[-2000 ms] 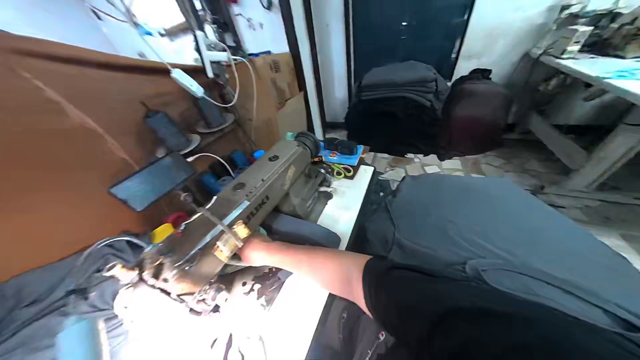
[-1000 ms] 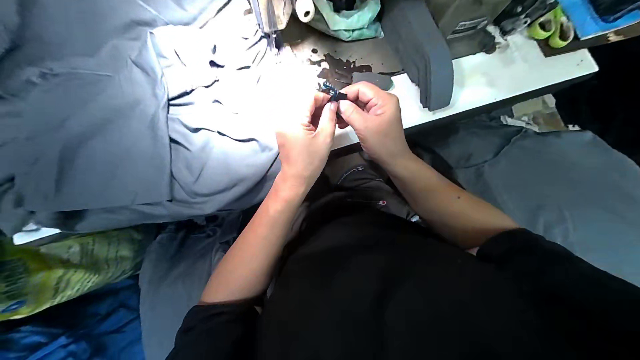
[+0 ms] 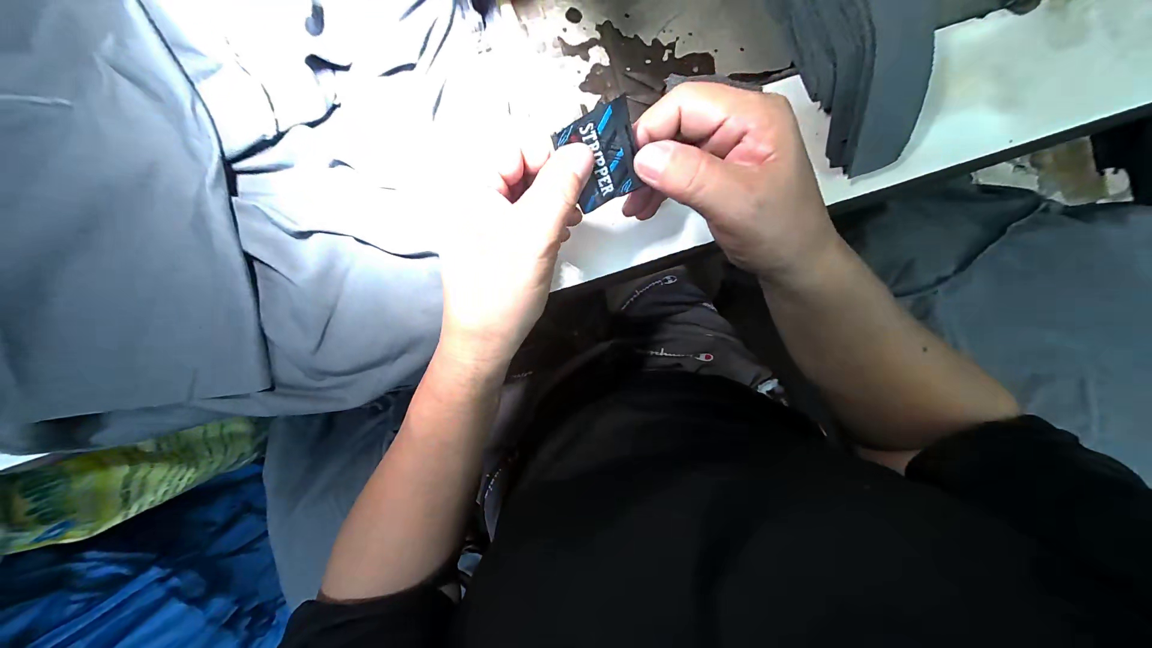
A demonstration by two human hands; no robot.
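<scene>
A small flat black label with blue and white printing [image 3: 611,166] is held between both hands over the edge of the white sewing table. My left hand [image 3: 517,225] pinches its left side with the thumb on top. At its right edge, my right hand [image 3: 729,171] grips it between thumb and fingers. Grey fabric [image 3: 135,243] lies to the left of my hands, its upper part washed out by bright light. A stack of grey cut fabric pieces [image 3: 868,81] hangs over the table edge to the right.
The white table's front edge [image 3: 1008,126] runs below my hands. More grey fabric [image 3: 1062,297] lies at the right. A green and yellow printed sack [image 3: 135,477] and blue sheeting [image 3: 144,576] are at the lower left. Dark patches mark the surface [image 3: 639,58] behind the label.
Two seconds ago one hand reached to the sewing machine; one second ago both hands held a small dark crumpled thing. Now the label lies flat between them. The view has swung down from the machine.
</scene>
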